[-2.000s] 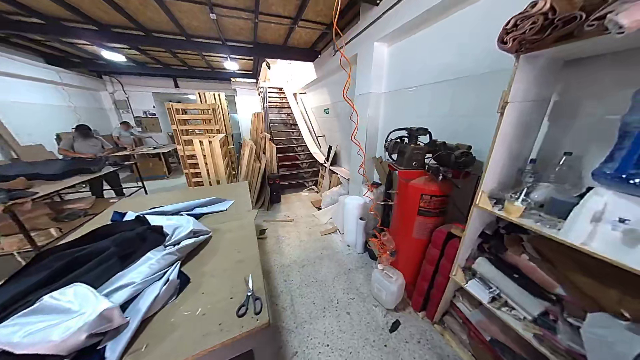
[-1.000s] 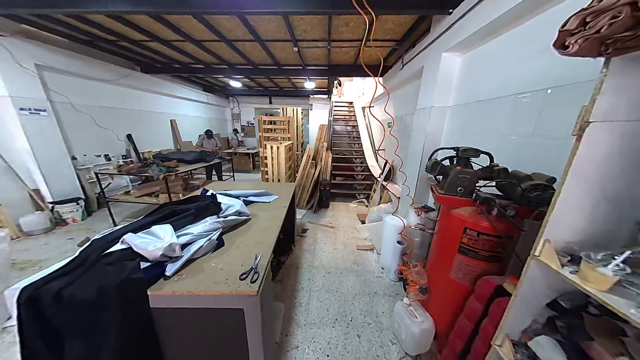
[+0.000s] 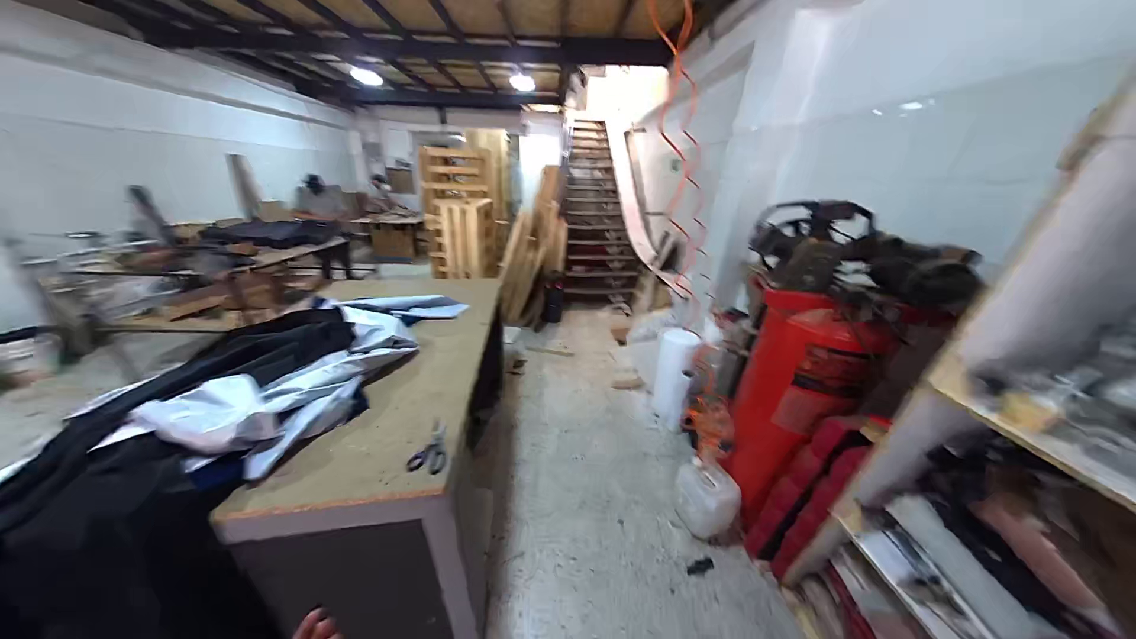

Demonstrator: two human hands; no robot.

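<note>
At the bottom edge of the head view, left of centre, only the fingertips of my left hand (image 3: 318, 625) show, beside the near end of the worktable (image 3: 390, 448). The rest of the hand is cut off, so whether it holds anything is hidden. My right hand is out of view. Black fabric (image 3: 115, 524) hangs over the table's near left side, with crumpled pale grey fabric (image 3: 222, 410) on top of it. Dark-handled scissors (image 3: 429, 453) lie on the tabletop near its front right corner.
A red compressor tank (image 3: 799, 382), a white plastic jug (image 3: 707, 499) and a wooden shelf (image 3: 1029, 435) with fabric line the right side. A staircase (image 3: 599, 209) and wooden frames (image 3: 461, 226) stand behind. Two people work at the far left tables. A small black object (image 3: 700, 565) lies on the floor.
The fingertips have come into view at the bottom edge. The view has shifted between the frames. The fabric and scissors lie on the table as before.
</note>
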